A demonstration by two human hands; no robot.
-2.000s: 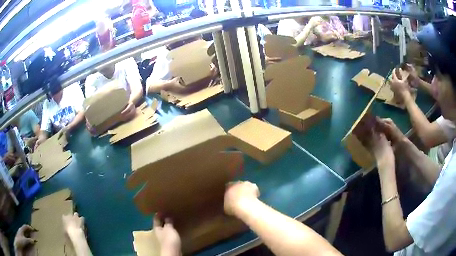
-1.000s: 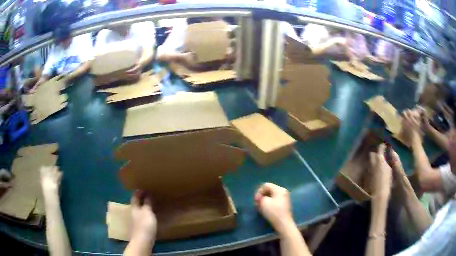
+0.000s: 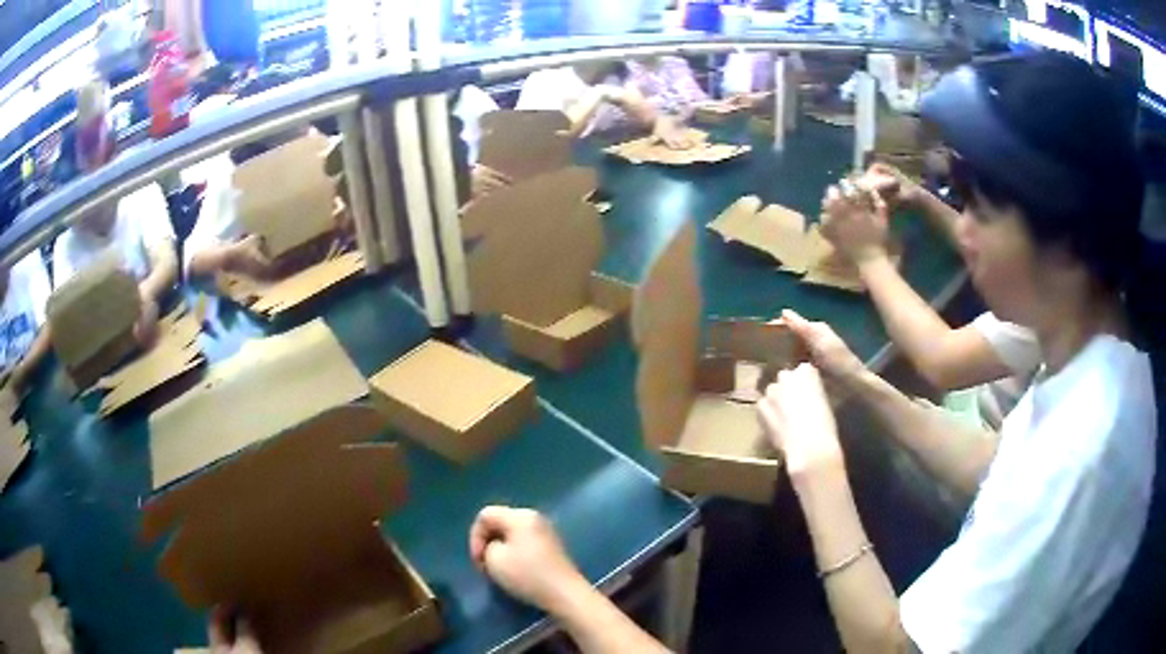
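The part-folded box (image 3: 301, 607) stands at lower left, its tall brown lid panel upright behind the tray and its right side wall up. My left hand (image 3: 234, 635) is at the tray's left side, mostly cut off by the bottom edge, with its fingers on the cardboard there. My right hand (image 3: 518, 549) is curled closed over the green table, right of the box and apart from it. Nothing shows in it. A flat brown blank (image 3: 256, 396) lies behind the lid. A closed box (image 3: 454, 390) lies to its right.
An open box (image 3: 563, 319) with raised lid stands by the pale posts (image 3: 428, 211). At right, a person (image 3: 1036, 498) in a white top handles another open box (image 3: 722, 441). The table's near edge (image 3: 627, 569) runs beside my right hand. Several workers sit opposite behind a metal rail.
The view has turned right, shifting the bench leftward. My right hand has left the lid's right side, and the tray's right wall now stands clearly visible. The neighbour's box shows more openly.
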